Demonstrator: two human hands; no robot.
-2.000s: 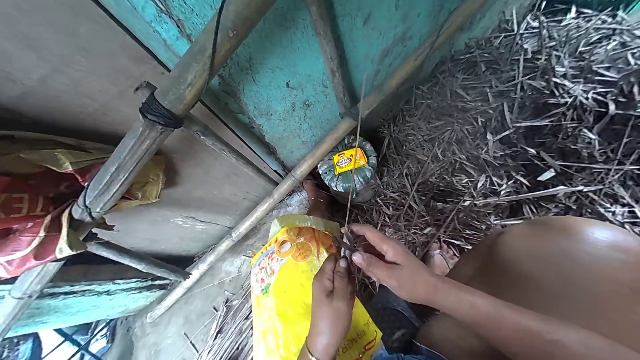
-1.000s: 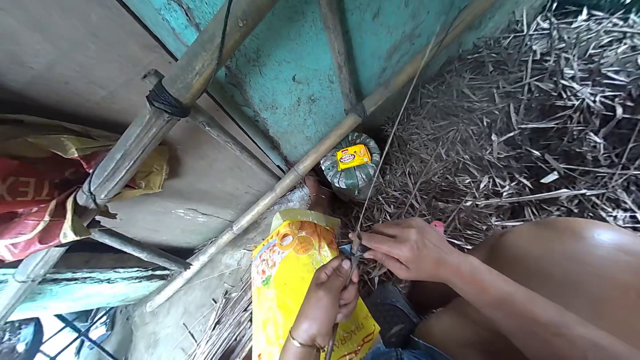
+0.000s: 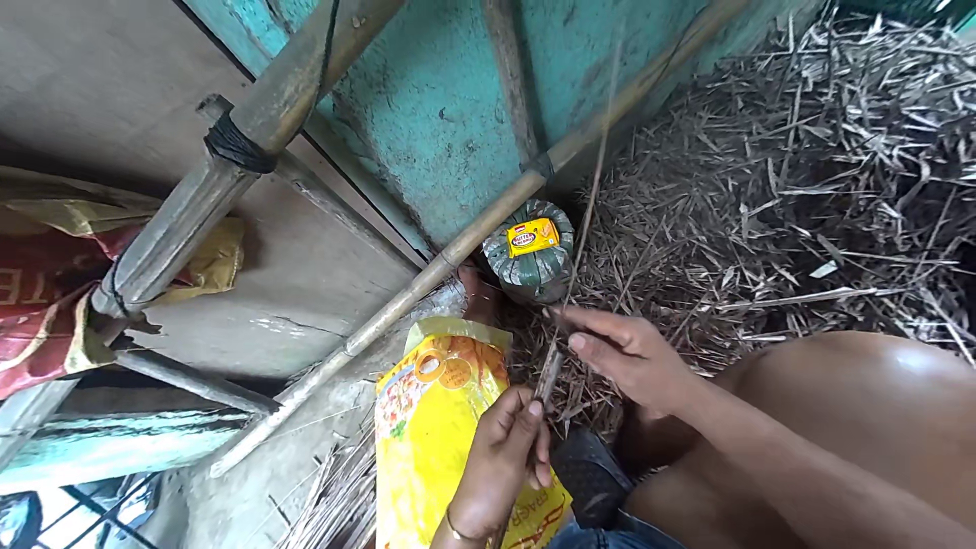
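My left hand, with a thin bangle at the wrist, is closed around a slender tool or stick whose exact kind I cannot tell. Just above its upper end, my right hand has thumb and forefinger at the lower part of a long thin strip, which slants up and blurs toward its tip. Beneath my left hand lies a yellow printed plastic sack. Beyond the hands, a yellow snack packet rests on a round green-and-white bundle or stool.
Dry leaves and shavings are heaped at the right. A bamboo pole crosses diagonally before the turquoise wall. A tied bamboo post and a red sack stand left. Thin strips lie beside the yellow sack.
My right hand was against the tool by my left hand one second ago; now it is a little apart from the left hand. The thin strip's slant has shifted.
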